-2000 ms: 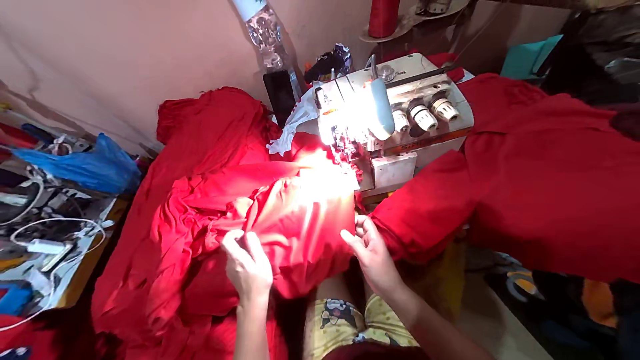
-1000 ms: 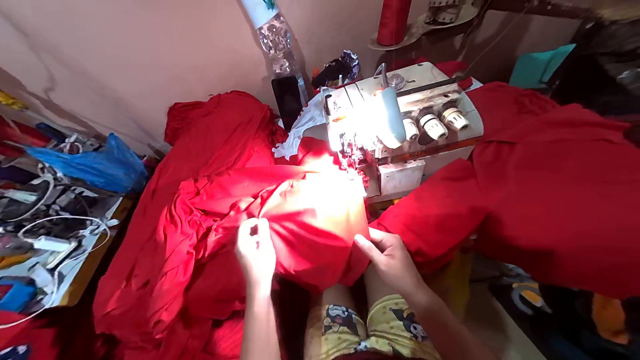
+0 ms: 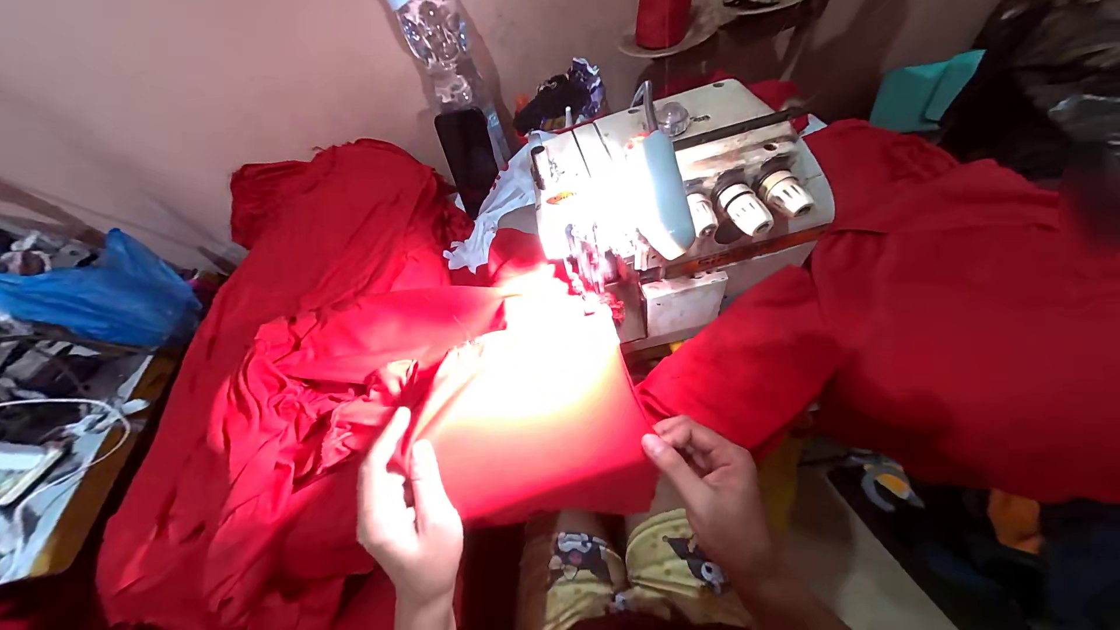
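Red fabric (image 3: pixel 534 437) is stretched between my two hands, its far part at the needle area of a serger sewing machine (image 3: pixel 726 122). My right hand (image 3: pixel 713 481) pinches the right edge of the cloth between thumb and fingers. At the left side of the panel, my left hand (image 3: pixel 411 507) has its thumb and fingertips on a fold of the fabric; whether it grips cannot be told. A bright machine lamp (image 3: pixel 663 192) shines on the cloth, and the glare hides the presser foot and needles.
More red cloth (image 3: pixel 962 324) lies to the right and a heap of it (image 3: pixel 332 227) to the left. Behind stand a phone (image 3: pixel 468 162), a plastic bottle (image 3: pixel 437 44) and a red thread cone (image 3: pixel 662 22). A blue plastic bag (image 3: pixel 105 293) sits on the cluttered left table.
The fabric panel between my hands lies flatter and is drawn wider than before. My left hand, curled on the cloth a second ago, now has its thumb and fingers more extended.
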